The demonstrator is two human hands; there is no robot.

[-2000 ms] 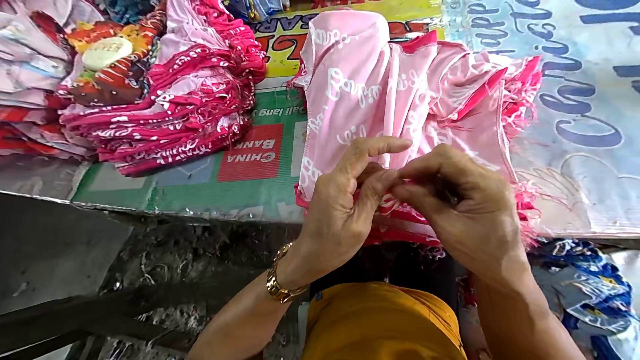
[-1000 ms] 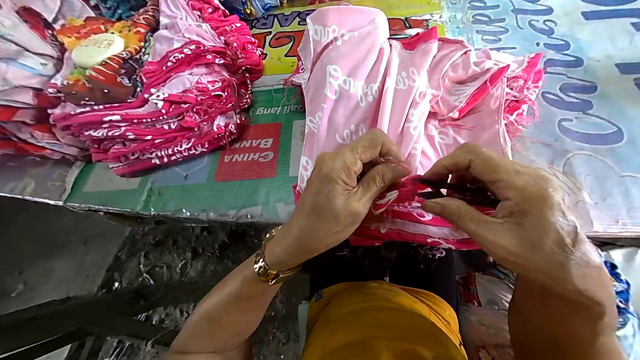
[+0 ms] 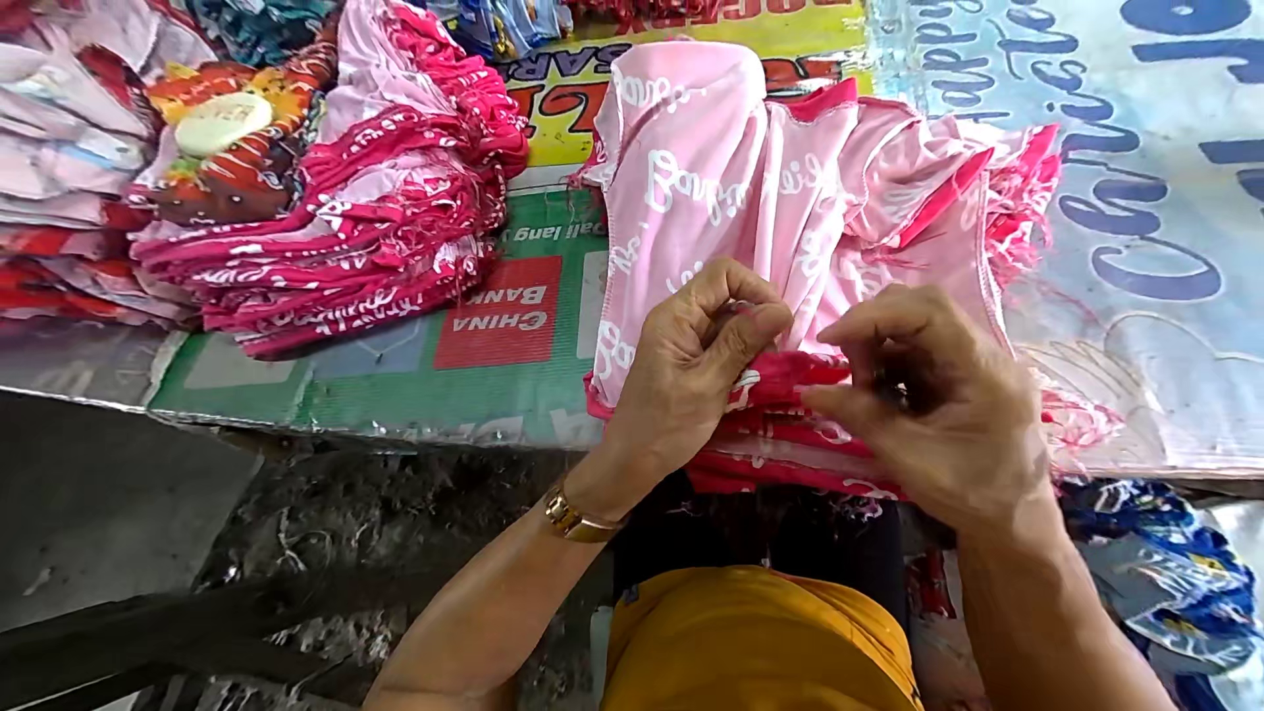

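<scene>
A stack of pink garments [image 3: 691, 168] with white lettering and darker pink edges lies at the table's front edge, with loose threads along its right side. My left hand [image 3: 701, 365], with a gold wristwatch or bracelet above it, pinches the dark pink hem at the near side of the stack. Just right of it, my right hand [image 3: 928, 395] hovers over the same hem, thumb and forefinger apart. A small dark object [image 3: 897, 388] shows inside its curled fingers; what it is cannot be told.
Bundled pink garments [image 3: 346, 227] lie on the left, beside a patterned cloth bundle bearing a pale round disc [image 3: 224, 125]. Printed tarpaulin sheets [image 3: 1165, 326] cover the table. Blue fabric pieces [image 3: 1175, 583] lie below its right edge. Teal and blue cloths sit along the back.
My hands were close together two seconds ago and are now a little apart. The right thumb and forefinger, together at the hem one second ago, have parted.
</scene>
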